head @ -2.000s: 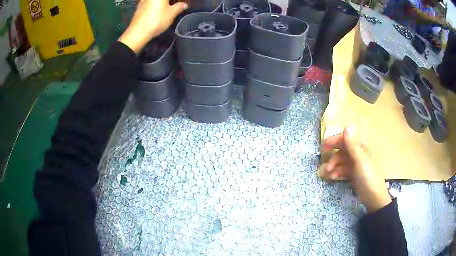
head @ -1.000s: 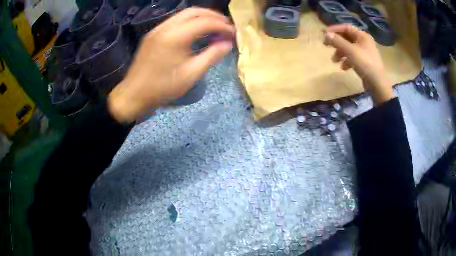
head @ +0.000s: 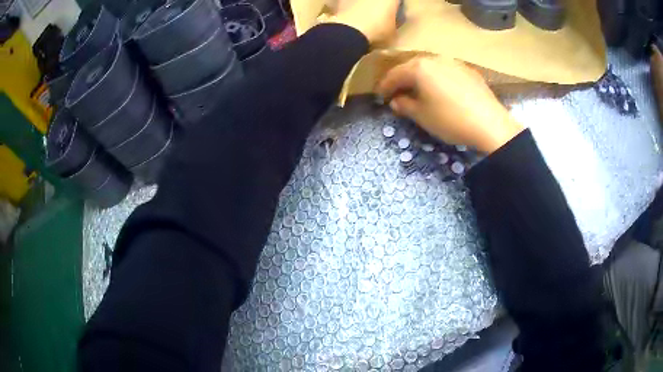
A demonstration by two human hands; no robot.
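My left hand [head: 367,18] reaches over the kraft paper sheet [head: 538,62] at the top edge of the picture. It is partly cut off, and what its fingers hold cannot be seen. My right hand [head: 443,98] is bent over the near edge of the paper, its fingertips close together by the lifted paper edge; whether they pinch something cannot be told. A pile of small inserts [head: 425,154], dark with whitish dots, lies just below my right hand on the bubble wrap [head: 349,240]. Grey housings [head: 494,14] lie on the paper at the top, partly cut off.
Stacked grey housings [head: 193,62] stand at the upper left, tilted in view. A second group of small inserts [head: 616,93] lies at the right. A red patch [head: 282,36] shows behind my left arm. A yellow object [head: 22,73] is at the far left, and grey fabric [head: 634,290] is at the lower right.
My left hand has moved from the stacks across to the paper. My right hand has come down and left to the paper's near edge, by the inserts. The view has swung right.
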